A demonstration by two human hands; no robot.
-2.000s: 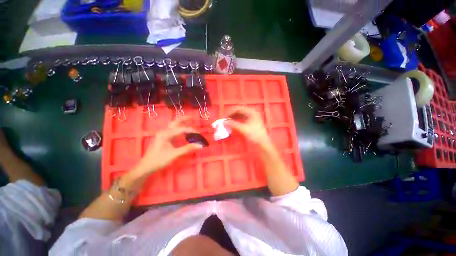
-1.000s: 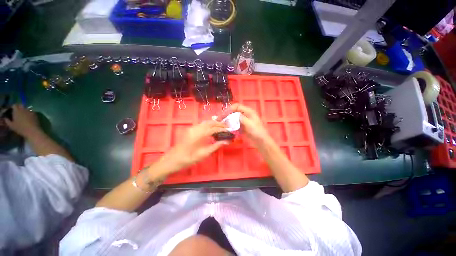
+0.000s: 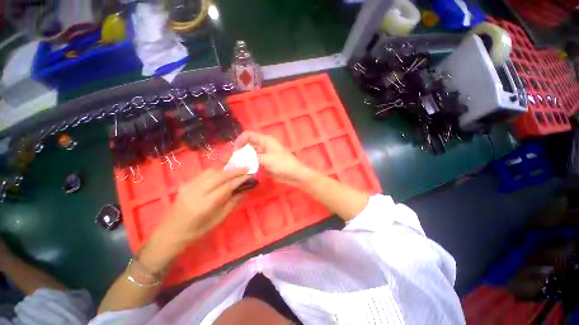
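Observation:
My left hand (image 3: 206,200) holds a small dark watch case (image 3: 244,185) over the middle of the red tray (image 3: 309,155). My right hand (image 3: 273,157) holds a white wiping cloth (image 3: 245,160) against or just above the case; the cloth and fingers hide most of the case. Several black binder clips (image 3: 145,134) with silver handles stand in the tray's back left pockets, clamped on items that I cannot make out. Two more watch cases lie on the green bench left of the tray, one nearer (image 3: 108,216) and one farther (image 3: 72,183).
A clip pile (image 3: 416,95) lies right of the tray, beside a white-grey machine (image 3: 479,82) with a tape roll. A clear bottle (image 3: 246,71) stands behind the tray. A blue bin (image 3: 82,63) is at back left. Another red tray (image 3: 539,89) is far right. A neighbour's arm shows at lower left.
The view has tilted and shifted. My hands have come together from two seconds ago, and the white cloth now meets or covers the case. The clips remain in the tray.

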